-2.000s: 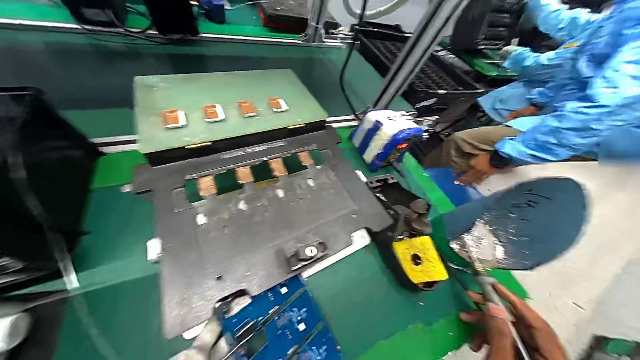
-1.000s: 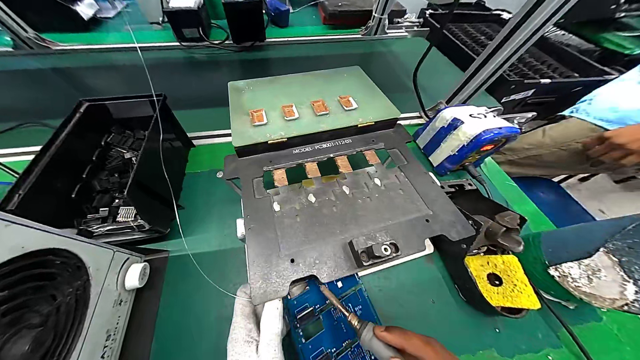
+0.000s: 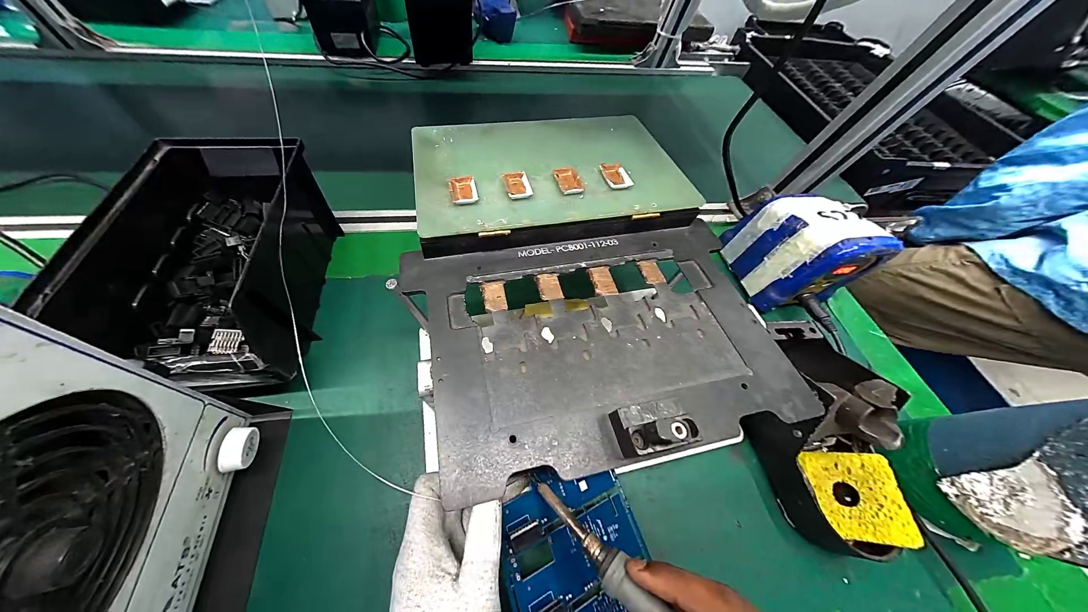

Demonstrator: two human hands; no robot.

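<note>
My left hand [image 3: 446,552], in a pale work glove, is at the front edge of a dark fixture plate [image 3: 544,399], pinching the end of thin solder wire [image 3: 297,340]. My bare right hand [image 3: 693,588] grips a soldering iron [image 3: 586,540]. Its tip touches or nearly touches the blue circuit board [image 3: 578,552] just below the plate's notch. Part of the board lies under the plate. Behind, the fixture's green lid [image 3: 552,140] stands open with several copper-coloured pads. A metal clamp block [image 3: 654,429] sits on the plate.
To the left are a black bin [image 3: 306,212] of small dark parts and a fan unit [image 3: 178,476]. To the right are a blue-and-white soldering station [image 3: 803,246], an iron stand with a yellow sponge [image 3: 858,501], and a seated person in a blue garment [image 3: 1020,229].
Two seconds ago my right hand was at the right with the iron, near the stand; one second ago it was at the board. The view has shifted rightward and back.
</note>
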